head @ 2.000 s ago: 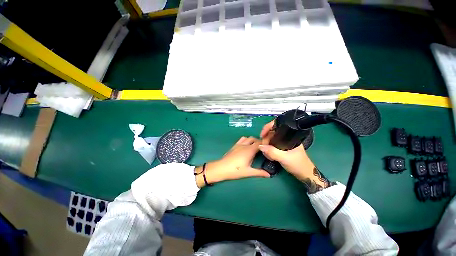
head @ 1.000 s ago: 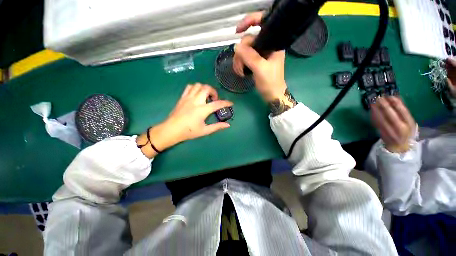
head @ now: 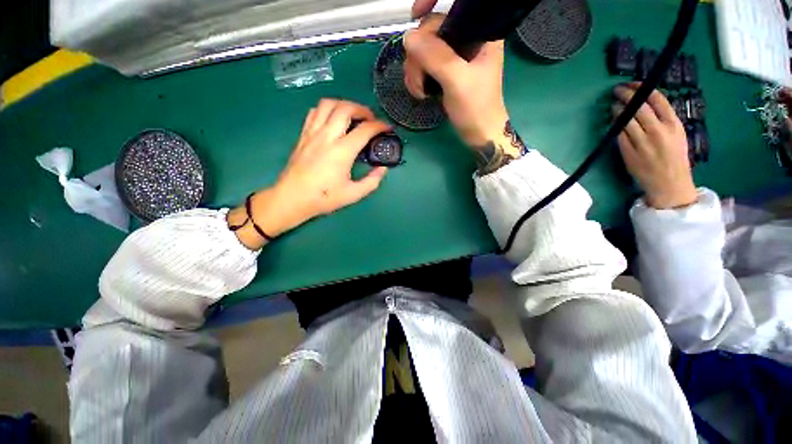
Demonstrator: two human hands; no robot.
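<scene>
My left hand [head: 326, 165] rests on the green mat with thumb and fingers around a small black watch unit [head: 384, 150], whose face shows up. My right hand [head: 458, 82] is shut on the black electric screwdriver [head: 482, 22], held tilted over the round dark screw dish [head: 401, 87]. The driver's tip is hidden by my hand. The screwdriver cord [head: 599, 147] curves down to my right sleeve. A dish of loose screws [head: 161, 175], speckled silver-grey, lies at the left.
White blister trays [head: 217, 35] are stacked at the back, with a clear zip bag [head: 302, 68] before them. A second dark dish [head: 556, 26] lies back right. A neighbour's hand [head: 656, 147] reaches the group of black units [head: 647, 65]. A white wipe [head: 78, 184] lies far left.
The view has shifted slightly. My left fingers have closed in around the unit. My right hand stays over the dish with the driver. The neighbour's hand has moved up onto the units.
</scene>
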